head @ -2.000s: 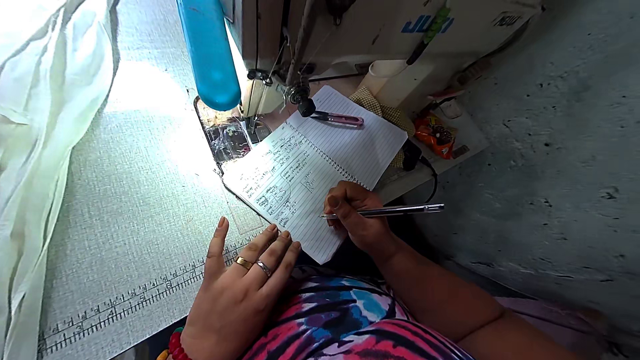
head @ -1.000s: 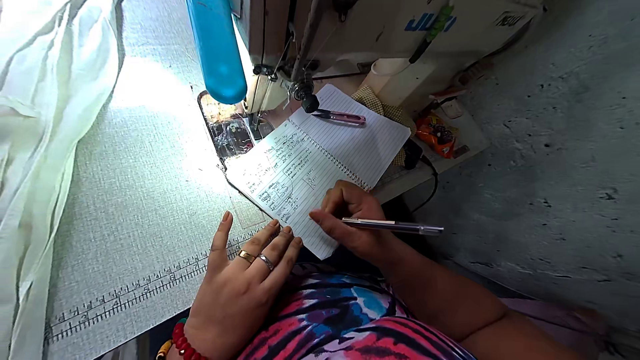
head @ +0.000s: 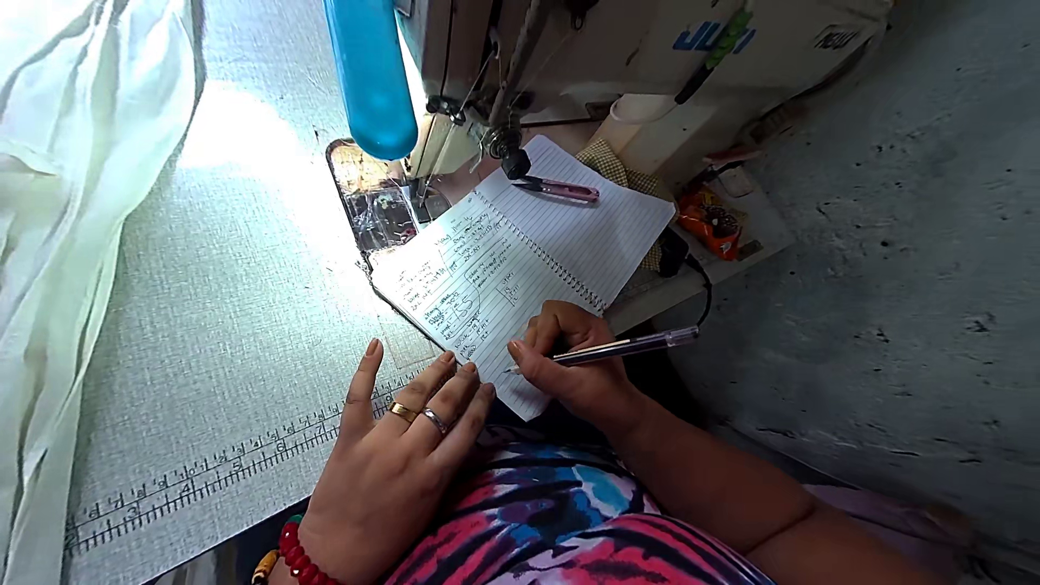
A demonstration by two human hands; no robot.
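Note:
A spiral-bound notebook (head: pixel 520 301) lies open at an angle below the sewing machine's head, its lower-left page covered in handwriting. My right hand (head: pixel 577 366) grips a clear-barrelled pen (head: pixel 626 347), its tip at the lower part of the written page. My left hand (head: pixel 414 447) rests palm down with fingers spread, the fingertips at the notebook's lower left edge; it wears two rings and holds nothing. Pink-handled thread snips (head: pixel 561 189) lie on the notebook's upper page.
A Juki sewing machine (head: pixel 650 49) with a blue part (head: pixel 374 81) stands above the notebook. White fabric (head: pixel 89 179) covers the table's left side. A printed ruler scale (head: pixel 236 467) runs along the front edge. An orange packet (head: pixel 711 223) lies right, beside a grey wall (head: pixel 910 244).
The pen has shifted slightly in my right hand, which stays at the lower part of the page. My left hand has stayed in place.

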